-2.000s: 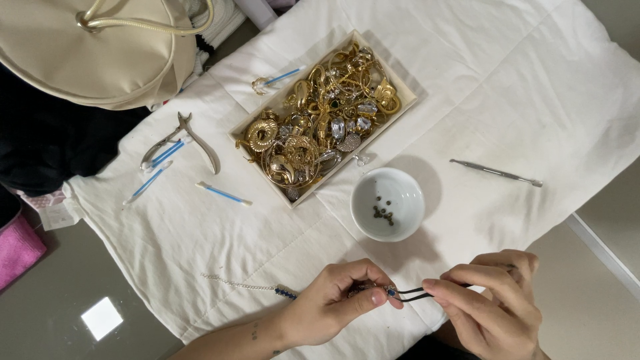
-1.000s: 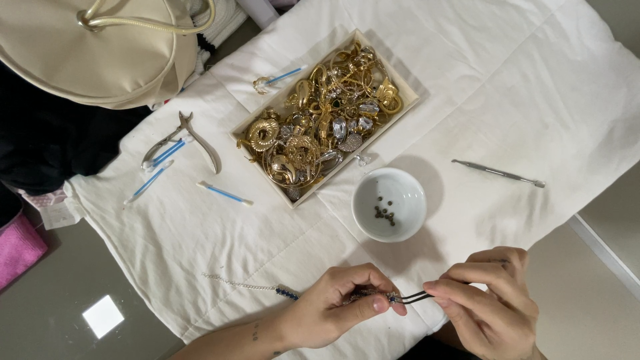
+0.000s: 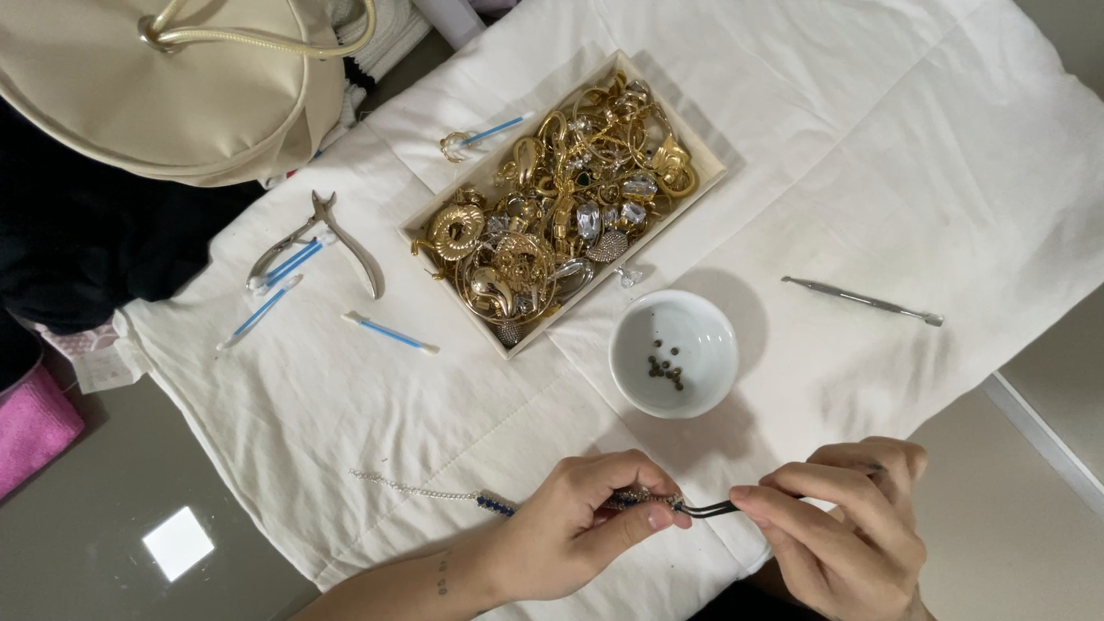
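Note:
My left hand (image 3: 586, 526) pinches a silver chain necklace or bracelet with dark blue stones (image 3: 495, 505) between thumb and fingers; its thin chain tail trails left over the white cloth. Dark tweezers (image 3: 711, 510) are in my right hand (image 3: 845, 526), their tips touching the jewelry at my left fingertips. Just above my hands stands a small white bowl (image 3: 720, 388) with several tiny dark stones (image 3: 664, 371) inside. What the tweezer tips grip, if anything, is too small to tell.
An open box (image 3: 461, 321) heaped with gold and silver jewelry lies behind the bowl. Metal nippers (image 3: 358, 250) and several blue cotton swabs (image 3: 391, 334) are at left, a metal cuticle pusher (image 3: 862, 300) at right. A beige bag (image 3: 198, 95) sits at upper left.

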